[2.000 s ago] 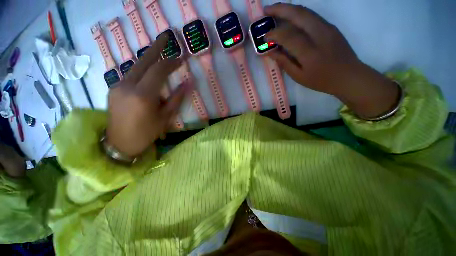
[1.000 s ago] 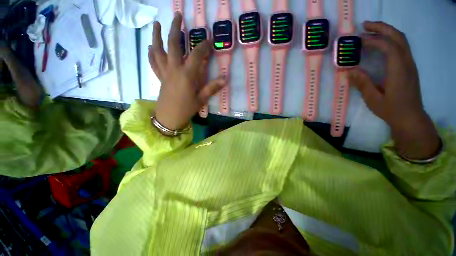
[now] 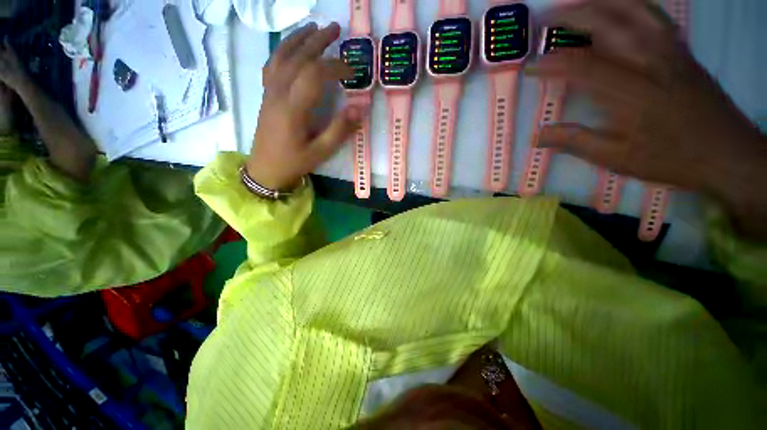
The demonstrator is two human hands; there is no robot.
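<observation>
Several pink smartwatches lie side by side on a white sheet, straps pointing toward me. The leftmost watch (image 3: pixel 357 65) shows a lit list, as do the second (image 3: pixel 399 60), the third (image 3: pixel 450 47) and the fourth (image 3: pixel 505 34). My left hand (image 3: pixel 304 105) is beside the leftmost watch, fingers apart, fingertips near its screen edge, holding nothing. My right hand (image 3: pixel 635 92), blurred, is over the watches on the right and partly hides the fifth screen (image 3: pixel 565 39). The two rightmost watches show mainly their lower straps (image 3: pixel 652 212); my right hand hides their faces.
At the left, papers (image 3: pixel 143 101) carry a grey oblong piece (image 3: pixel 178 36) and a red-handled tool (image 3: pixel 94 76). A white crumpled piece (image 3: pixel 273 10) lies at the top. A neighbouring person's sleeve (image 3: pixel 101 218) is at the left, above a red object (image 3: pixel 160 294).
The view has shifted, so the watches appear further right. The leftmost screens show lists, including the one that showed green and red blocks. My right hand has moved left over the row.
</observation>
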